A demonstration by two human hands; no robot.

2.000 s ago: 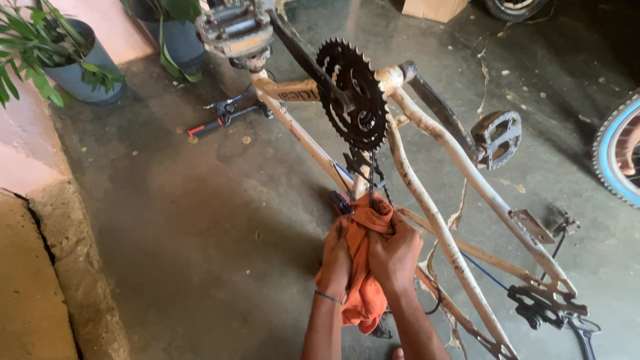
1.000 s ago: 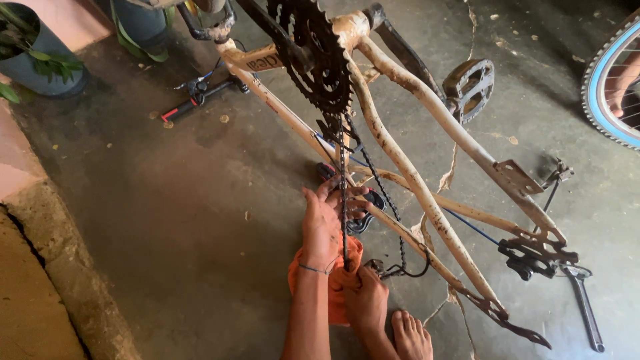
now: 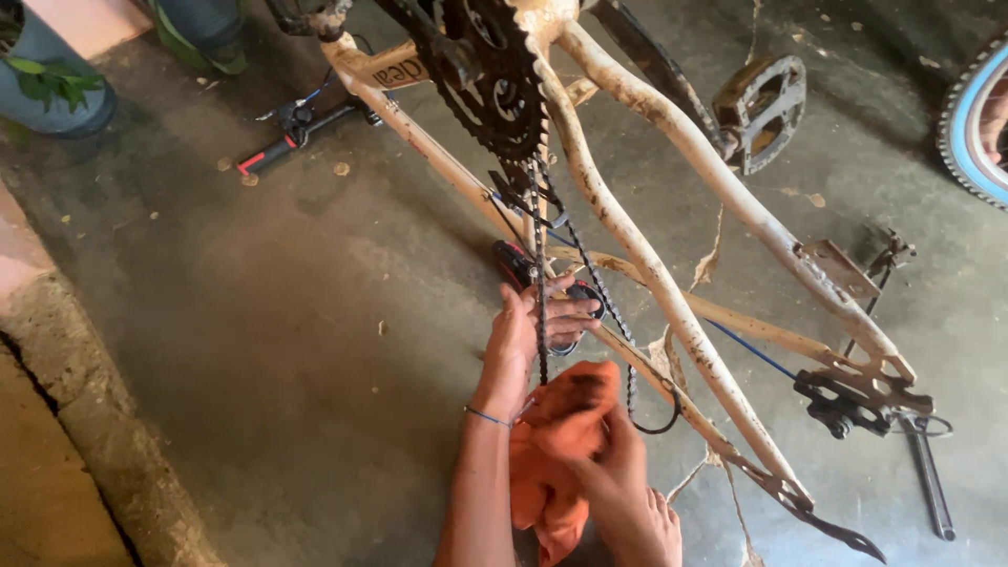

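An upturned bicycle frame [image 3: 669, 276], cream and scuffed, fills the middle and right of the view. From its dark toothed chainring [image 3: 496, 87] hangs a bicycle chain [image 3: 542, 276] in two strands. My left hand [image 3: 543, 315] is spread behind the near strand, fingers apart, palm up. My right hand [image 3: 610, 472] grips an orange cloth [image 3: 563, 441] with dark stains, beside my left wrist; the chain's near strand runs down to the cloth. Whether the cloth wraps the chain is hidden. The other strand hangs right of my hands, near a black cable loop.
A pedal [image 3: 764, 114] juts out at upper right. The rear derailleur [image 3: 843, 405] hangs at the frame's right end, near a metal tool [image 3: 929, 480] on the floor. A handlebar grip [image 3: 268, 156] and plant pots [image 3: 59, 79] are at left. A blue-rimmed wheel [image 3: 965, 126] with a person's hand is at right.
Both hands were together on the cloth below the chainring; the left hand has let go of it and spread behind the chain. The right hand has moved lower with the cloth. The view has come closer.
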